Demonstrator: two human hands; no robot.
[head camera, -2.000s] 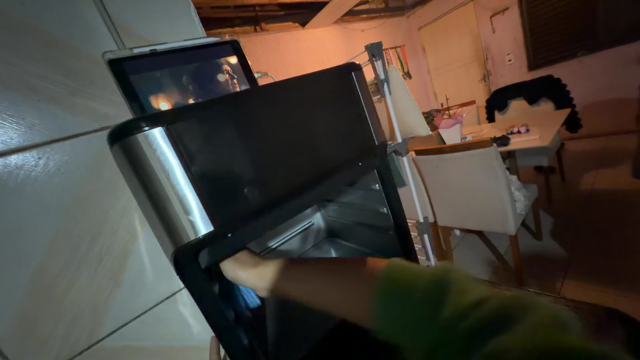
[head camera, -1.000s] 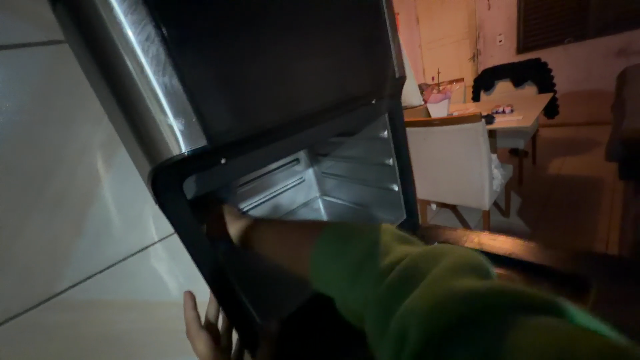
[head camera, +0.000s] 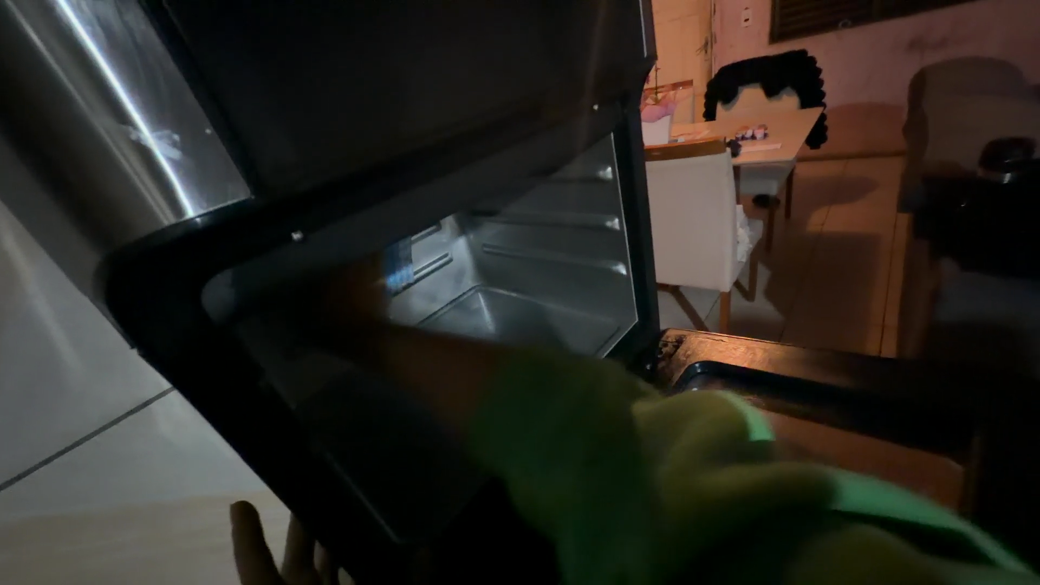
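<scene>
My right hand (head camera: 345, 296), blurred and dark at the end of a green sleeve, is inside the cavity of an oven (head camera: 479, 305), near its left wall. A small blue patch (head camera: 398, 264) shows beside the fingers; whether the hand holds it is unclear. The oven has a black front frame, ribbed metal inner walls and a shiny metal outer panel (head camera: 122, 122). At the lower left, the spread fingers of my left hand (head camera: 276, 548) show beside the outer edge of the black frame. Its palm is hidden, and I see nothing held in it.
A dark-rimmed tray (head camera: 861, 439) lies on a wooden surface (head camera: 764, 349) at the right. Beyond are a white chair (head camera: 691, 215), a table (head camera: 784, 130) with small items and a chair draped in black (head camera: 804, 77). Pale tiles (head camera: 89, 439) are at the left.
The view has come closer to the oven cavity. My right hand has gone from the frame's edge to inside the cavity. More of my left hand's fingers showed one second ago than two seconds ago.
</scene>
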